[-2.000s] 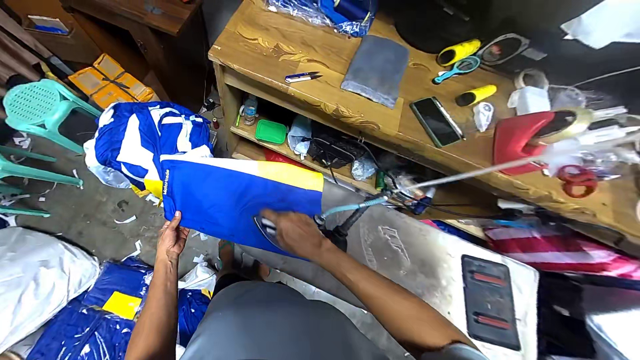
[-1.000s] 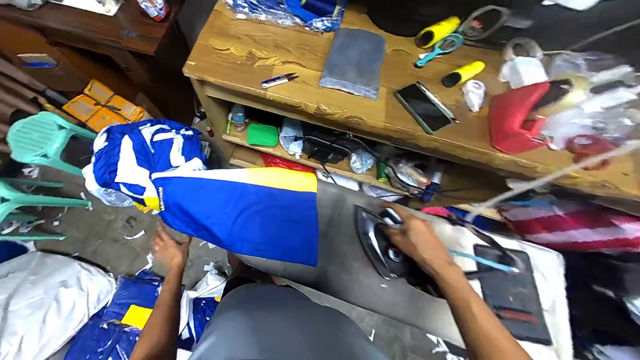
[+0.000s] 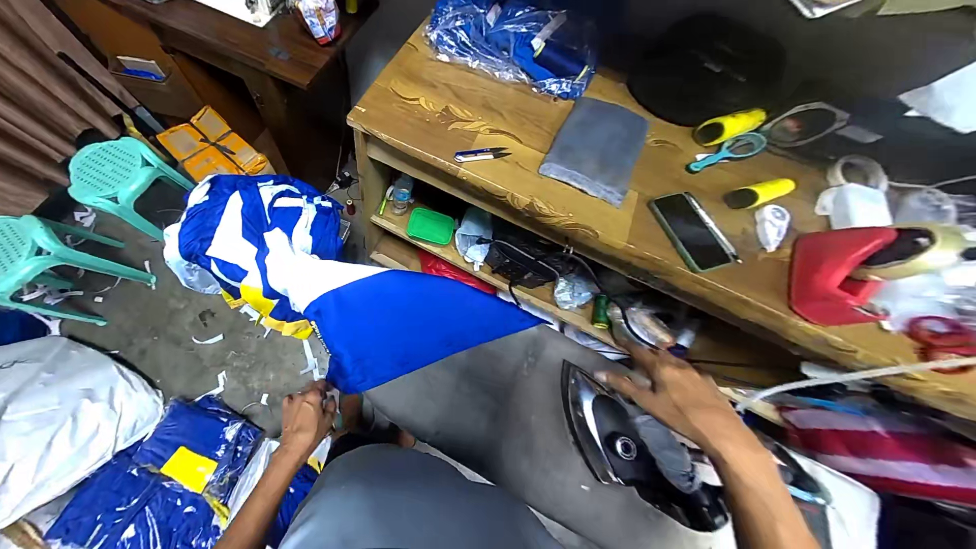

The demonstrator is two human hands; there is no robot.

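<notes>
A blue, white and yellow fabric piece (image 3: 419, 320) lies slantwise over the left end of the grey ironing board (image 3: 488, 396), its blue part tapering toward the shelf. My left hand (image 3: 309, 415) is at the fabric's lower left corner, fingers curled; whether it pinches the cloth is not clear. On the board's right side rests a clothes iron (image 3: 629, 450). My right hand (image 3: 671, 389) is just above and beyond the iron, fingers spread, off its handle. More blue and white fabric (image 3: 259, 229) is heaped past the board's left end.
Behind the board runs a wooden table (image 3: 488, 183) with a phone (image 3: 692, 231), a red tape dispenser (image 3: 831, 274) and thread snips (image 3: 482, 154). Green plastic stools (image 3: 122, 175) stand at left, near wrapped blue packages (image 3: 152, 480) and a white sack (image 3: 69, 419). A white cord (image 3: 854, 374) crosses at right.
My right hand held the iron a second ago and has let go of it. The fabric, flat before with a yellow edge showing, is now turned aslant with that edge out of sight.
</notes>
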